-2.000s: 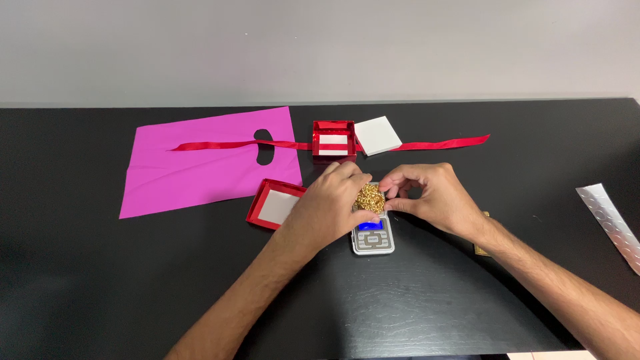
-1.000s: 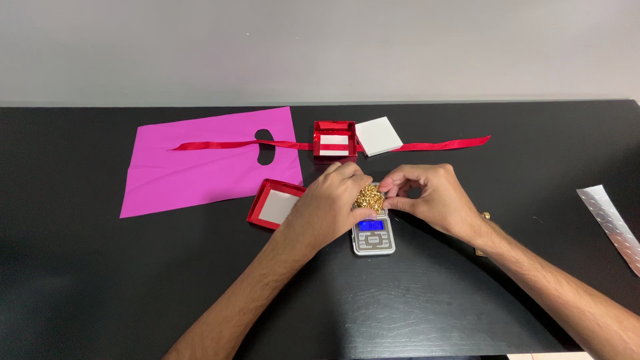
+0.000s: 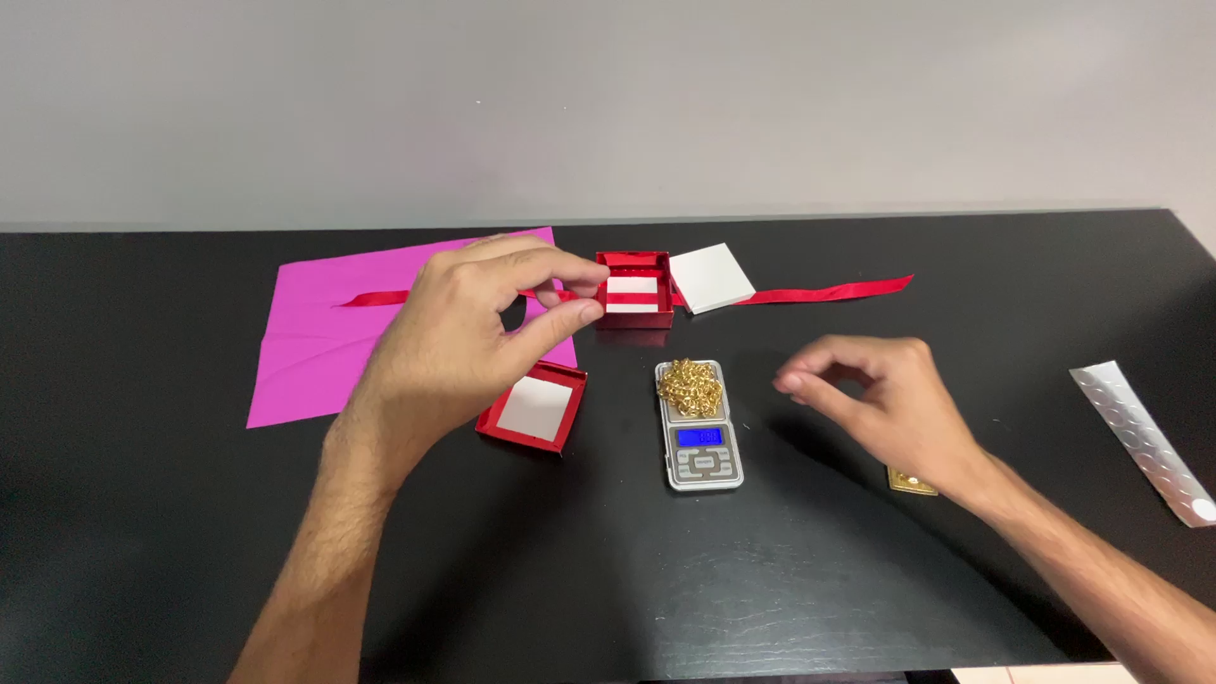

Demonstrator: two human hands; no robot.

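A heaped gold chain (image 3: 692, 388) lies on the plate of a small silver digital pocket scale (image 3: 705, 467), whose display glows blue. My left hand (image 3: 465, 328) is raised up and left of the scale, thumb and fingers apart, with nothing between them. Below its palm lies a red box lid (image 3: 573, 418) with a white inside. Right of the scale hovers my right hand (image 3: 883, 399), its fingers curled and the thumb near the index fingertip; no object shows in it. Behind the scale stands an open red box (image 3: 635, 320) with a red ribbon (image 3: 826, 293) running through it.
A white square pad (image 3: 711, 277) leans beside the red box. The magenta bag (image 3: 309, 351) lies flat at the back left, partly behind my left hand. A small gold-coloured piece (image 3: 912, 483) shows beneath my right wrist. At the far right lies a silver strip of round stickers (image 3: 1145, 442).
Both hands have left the gold chain on the scale and moved apart, the left one up and to the left, the right one to the right. The chain and scale are now uncovered.
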